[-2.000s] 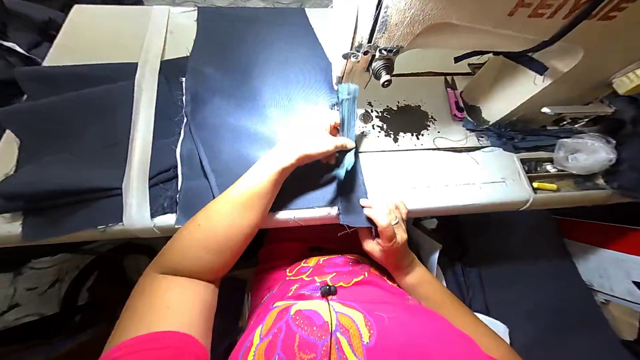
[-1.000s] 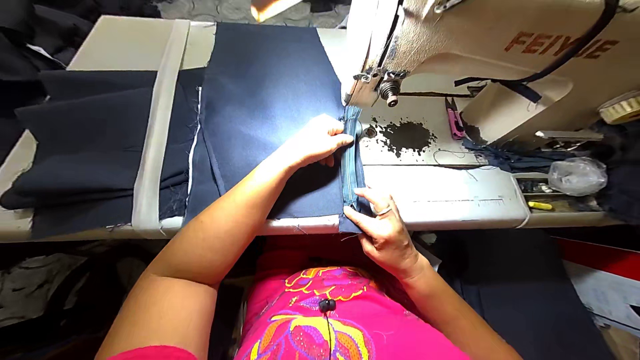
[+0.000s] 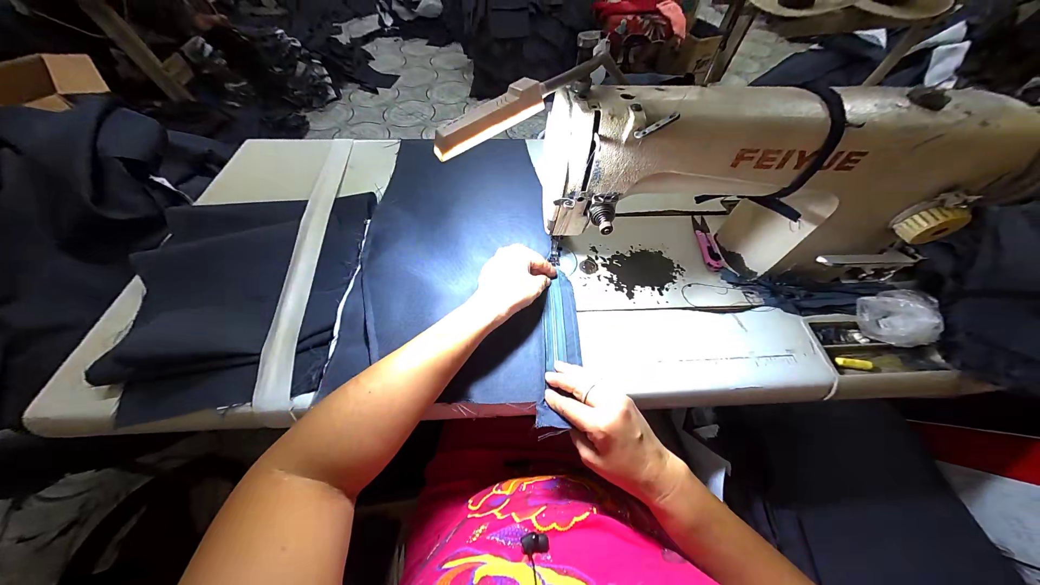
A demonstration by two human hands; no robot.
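A dark navy fabric panel (image 3: 455,219) lies on the sewing table, its right edge beneath the presser foot (image 3: 555,252) of a Feiyue sewing machine (image 3: 691,146). Along that edge runs a blue zipper tape (image 3: 556,321) on a narrow fabric strip. My left hand (image 3: 513,280) pinches the upper end of the tape just in front of the foot. With fingers on top and the thumb side hidden, my right hand (image 3: 597,414) grips the strip's lower end at the table's front edge.
Folded dark fabric (image 3: 227,284) lies at the left under a pale band (image 3: 305,276). Pink thread snips (image 3: 708,244) rest beside the machine's pillar. A tray (image 3: 902,378) with a plastic bag (image 3: 899,317) is at right. A lamp (image 3: 491,118) juts over the panel.
My right hand has moved from the strip's right side onto its lower end, and the zipper tape now lies straighter. My left hand stays near the foot. The view has tilted up.
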